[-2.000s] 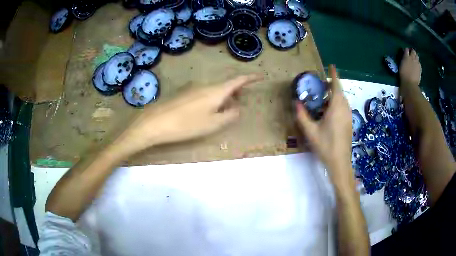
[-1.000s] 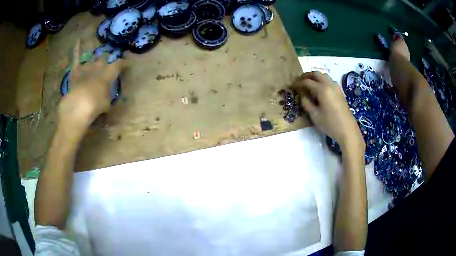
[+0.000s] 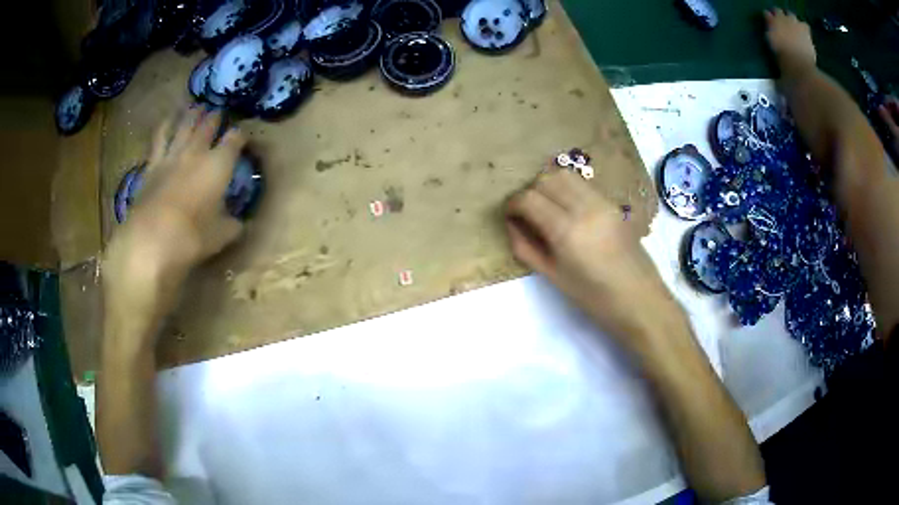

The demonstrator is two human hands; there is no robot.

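My left hand [image 3: 182, 202] lies over round housings at the left of the brown board [image 3: 473, 148]. A dark rim [image 3: 245, 184] shows beside its fingers, and whether the hand grips it I cannot tell. My right hand [image 3: 582, 242] is over the board's right part with its fingers curled down; its fingertips and anything in them are hidden. Small fittings [image 3: 575, 163], some with bright rings, lie just beyond its knuckles. A heap of round housings [image 3: 417, 62], some pale face up and some black side up, lies at the board's far edge.
A white sheet [image 3: 414, 414] lies nearest me. At right a blue and silver heap of parts [image 3: 779, 237] lies on white, with housings [image 3: 685, 181] beside it. Another person's arm [image 3: 838, 128] reaches over the green bench. A brown cardboard flap [image 3: 44, 187] stands at left.
My left hand went from mid-board to the housings at left. My right hand no longer shows the housing it held and moved from the fittings towards mid-board. The view has shifted.
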